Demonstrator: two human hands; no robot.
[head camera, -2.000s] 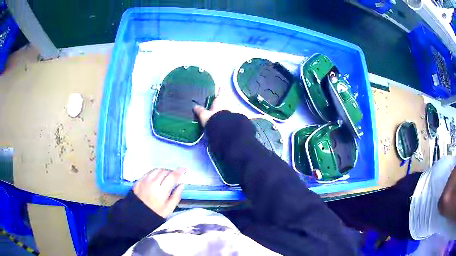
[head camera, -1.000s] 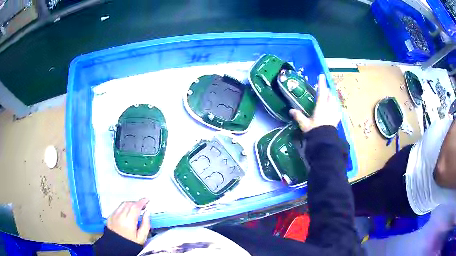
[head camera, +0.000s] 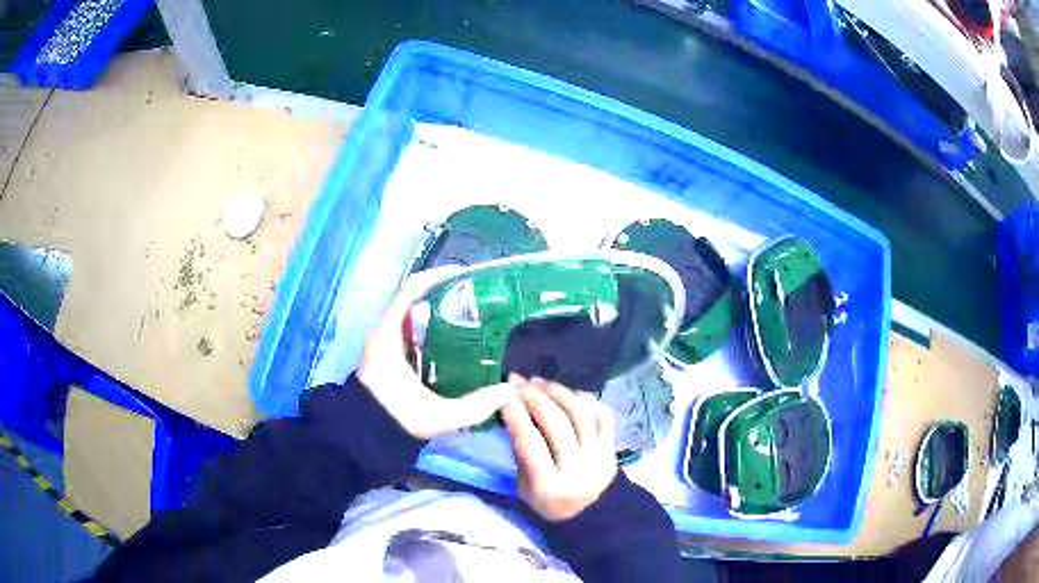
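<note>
A green moulded housing (head camera: 547, 298) with a pale rim and dark recess is held up over the near left part of the blue crate (head camera: 786, 211). My left hand (head camera: 416, 382) grips its left end, fingers partly hidden beneath. My right hand (head camera: 558, 446) has its fingertips at the housing's near edge, by the dark recess. The crate has a white liner sheet (head camera: 541, 171) on its bottom. Several more green housings lie in it, such as one at the right (head camera: 788, 310) and an overlapping pair at the near right (head camera: 777, 452). The held housing partly covers others.
The crate lies on a tan bench (head camera: 97, 205) beside a dark green belt (head camera: 342, 51). A white round piece (head camera: 243, 214) lies left of the crate. Another green housing (head camera: 942, 461) is on the bench at right, near a person's white clothing (head camera: 989, 552) at the edge.
A housing is now lifted in front of me, held at its left end by my left hand. My right hand has come back from the crate's right side to it. The view has shifted and tilted.
</note>
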